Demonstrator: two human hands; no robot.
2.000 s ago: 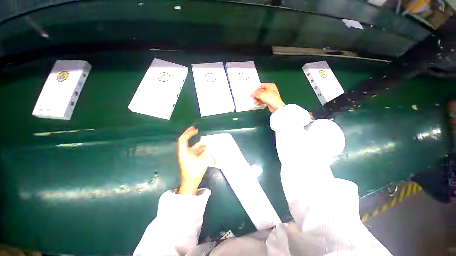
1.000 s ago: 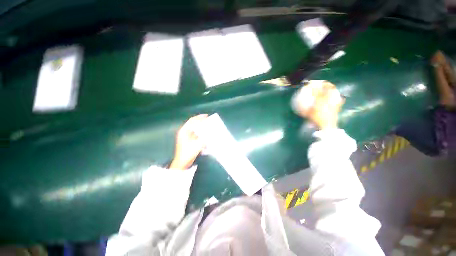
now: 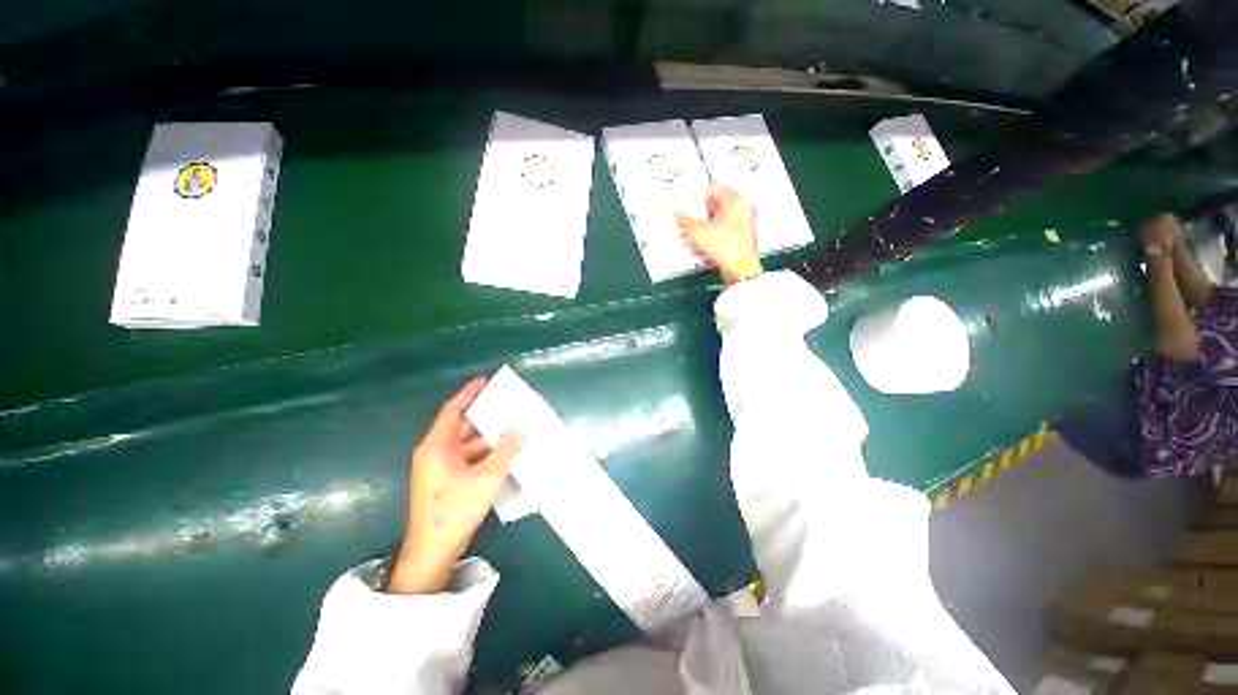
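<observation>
My left hand holds a long white label strip near its upper end; the strip slants down to my lap. My right hand is over two white product boxes that lie side by side on the green belt. Its fingertips are at the right part of the left box; whether they hold a small label cannot be seen. The other box of the pair is partly behind this hand. A white label roll lies on the ledge, right of my right sleeve.
More boxes lie on the belt: one at the far left, one left of the pair, one at the right. A black post crosses diagonally. Another person's hands are at the right edge.
My right hand has left the roll on the ledge and moved left and up to the paired boxes. My left hand still holds the strip. The camera view has shifted.
</observation>
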